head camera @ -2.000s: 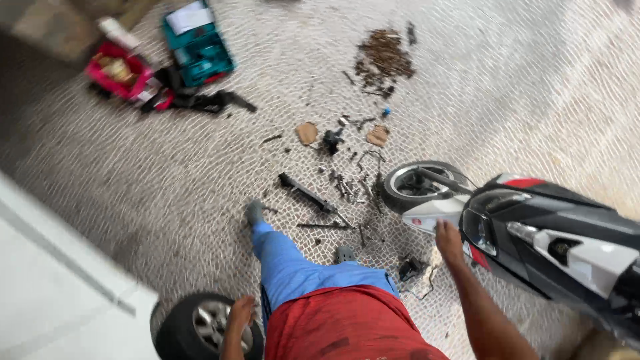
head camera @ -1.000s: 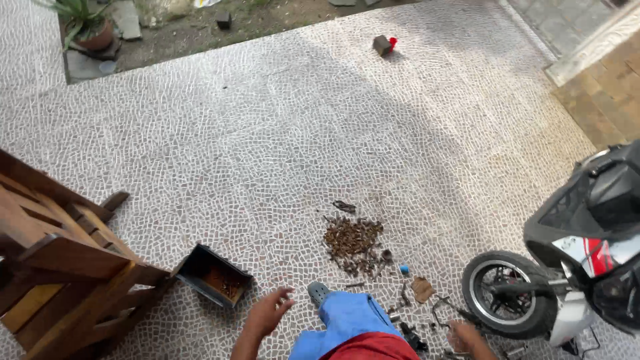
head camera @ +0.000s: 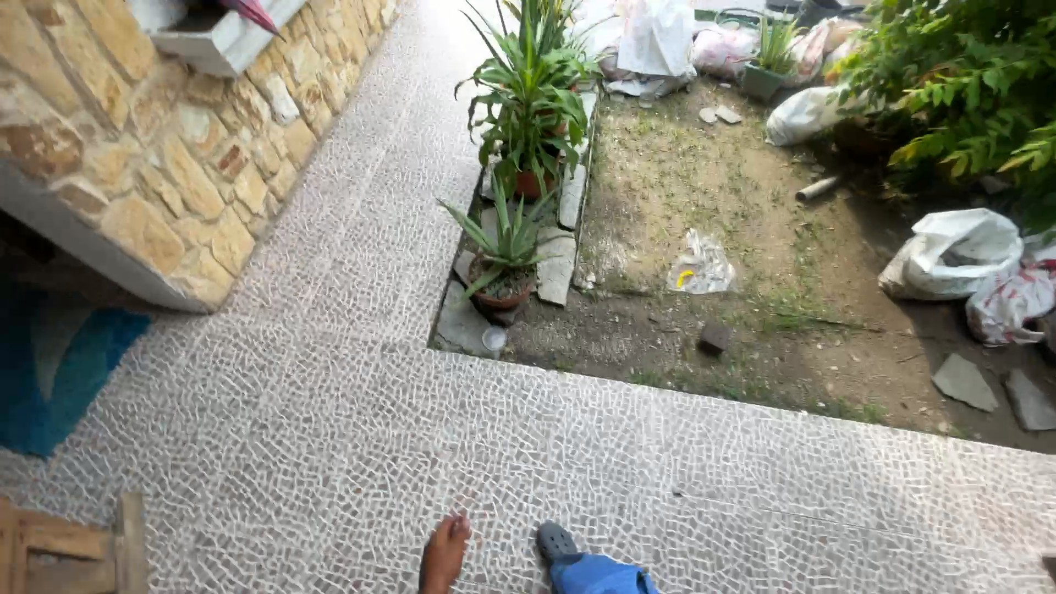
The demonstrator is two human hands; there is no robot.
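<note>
My left hand [head camera: 446,549] hangs at the bottom of the head view, over the patterned paving [head camera: 330,462]. Its fingers look loosely curled, and nothing can be made out in it. Right of it show a grey clog [head camera: 556,540] on my foot and a blue trouser leg [head camera: 602,573]. My right hand is out of the frame.
A wooden piece of furniture [head camera: 66,549] stands at lower left, below a blue rug [head camera: 82,371]. A stone-clad wall [head camera: 190,173] rises at upper left. Potted plants [head camera: 503,280] line the edge of a dirt bed [head camera: 660,330], with a stone block [head camera: 714,337] and white sacks [head camera: 949,256].
The view has swung away from the motor scooter, the scattered parts and the tool cases to the plants and dirt bed. My right hand has left the view.
</note>
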